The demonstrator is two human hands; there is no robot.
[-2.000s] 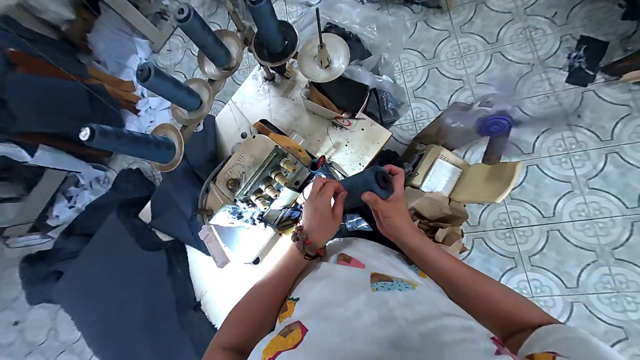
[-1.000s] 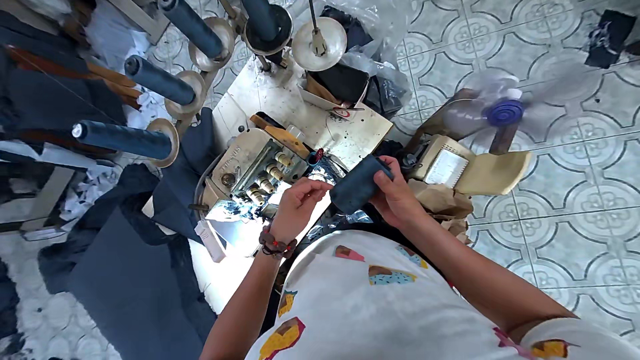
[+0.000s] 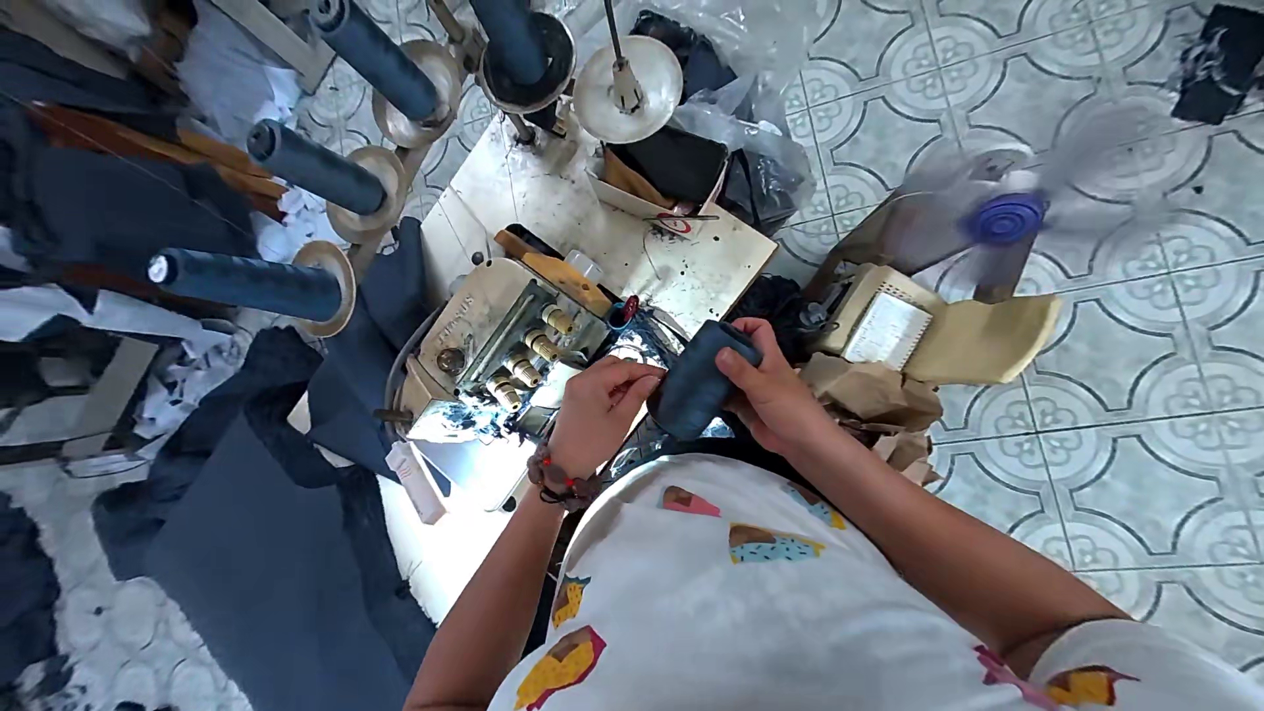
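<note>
My right hand (image 3: 775, 390) grips a dark blue-grey cone of thread (image 3: 703, 380) in front of my body, its end tilted up to the right. Beside its left side is my left hand (image 3: 607, 410), thumb and fingertips pinched together; whether a thread lies between them is too small to tell. A serger sewing machine (image 3: 494, 346) with several tension knobs is left of my hands, its lamp lit. At the upper left, several dark thread cones (image 3: 247, 284) sit on the thread stand, one of whose round holders (image 3: 628, 89) bears no cone.
Dark fabric (image 3: 267, 553) hangs at the left. Behind the machine, an open box (image 3: 671, 178) stands on the white table top (image 3: 533, 188). To the right are a spinning fan (image 3: 1005, 217), crumpled brown paper (image 3: 874, 395) and an open yellowish box (image 3: 894, 321) on or above the tiled floor.
Two seconds ago both my hands were on the thread cone. My left hand has come off it to the left, and the cone has turned more upright in my right hand.
</note>
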